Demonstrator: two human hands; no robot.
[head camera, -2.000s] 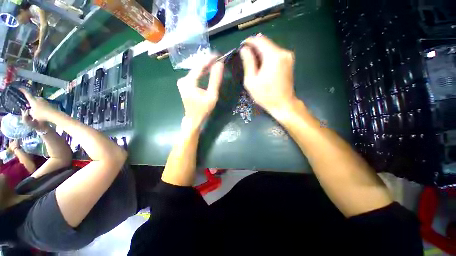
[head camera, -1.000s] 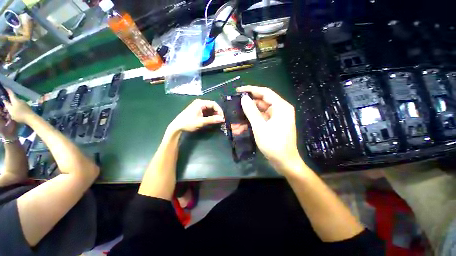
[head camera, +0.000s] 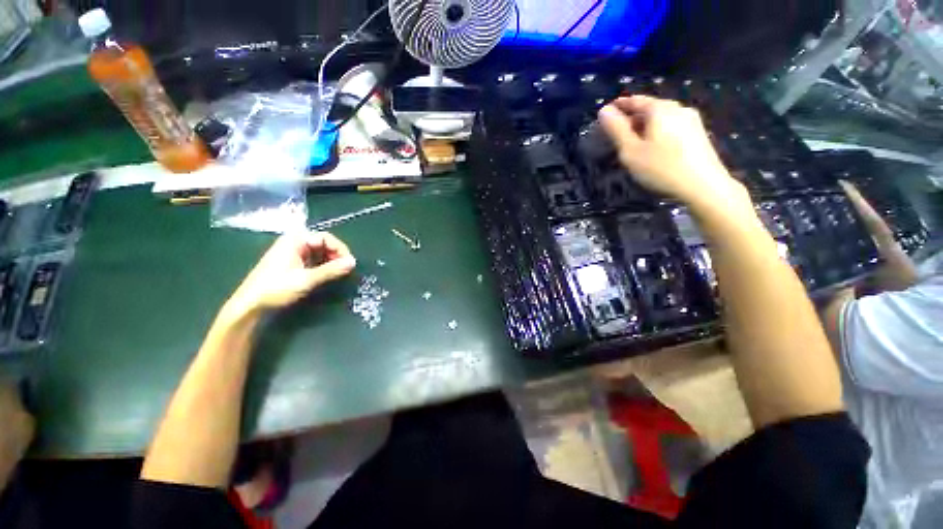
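My right hand (head camera: 667, 145) is over the stacked black blister tray (head camera: 512, 294), fingertips down at a back pocket. A dark housing seems to lie under them; whether they grip it I cannot tell. Phone housings with silvery insides, such as one at the front (head camera: 595, 277), lie in the tray's pockets. My left hand (head camera: 284, 274) is over the green bench, thumb and fingers curled together; whether a tiny part is between them is not visible. A loose pile of small clear-whitish fittings (head camera: 369, 302) lies right of it. A small forked metal thing, possibly tweezers (head camera: 407, 240), lies behind the pile.
A metal rod (head camera: 352, 216) lies beside a clear plastic bag (head camera: 259, 186). An orange bottle (head camera: 150, 109), a blue roll (head camera: 324, 148) and a fan (head camera: 451, 31) stand at the back. A clear tray of phones (head camera: 41, 279) is at left. Another person's arm (head camera: 884, 248) reaches the tray at right.
The view has swung right. My right hand has moved from the bench to the tray, and the dark housing is no longer between my hands. My left hand stays over the bench.
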